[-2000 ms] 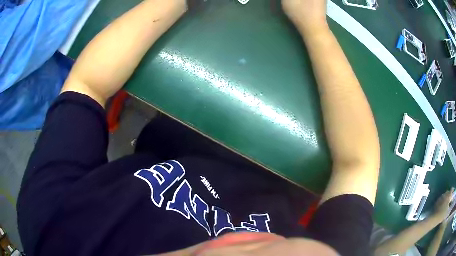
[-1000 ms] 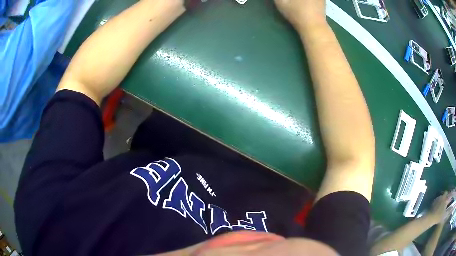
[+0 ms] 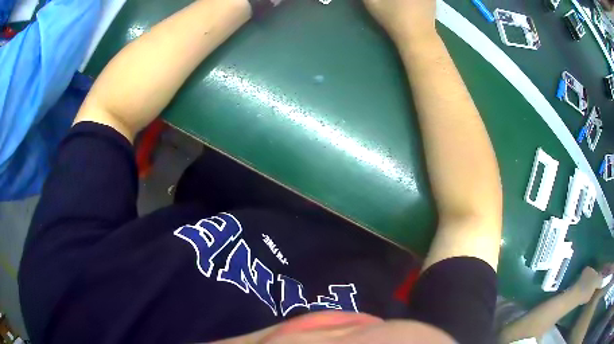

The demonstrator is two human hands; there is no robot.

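My left forearm [image 3: 168,60] reaches up to the top edge, with a dark band or object [image 3: 262,7] at its end. My left hand is beyond the edge. Only the wrist and back part of my right hand [image 3: 402,12] show at the top edge. Its fingers are cut off, so what it holds is hidden. Between the arms, the tip of a small white thing [image 3: 325,1] shows at the top edge, too cut off to name.
The glossy green worktop [image 3: 296,94] has a pale curved strip [image 3: 518,77] on its right. Empty white housings [image 3: 542,180] lie right of my arm. Part-assembled units [image 3: 517,29] with blue cylinders lie beyond the strip. Another person's hand [image 3: 587,283] is at the lower right. Blue sheeting [image 3: 47,74] hangs left.
The units beyond the strip have moved down and to the right, and another blue cylinder shows at the top. The other person's hand has shifted slightly. My arms have barely moved.
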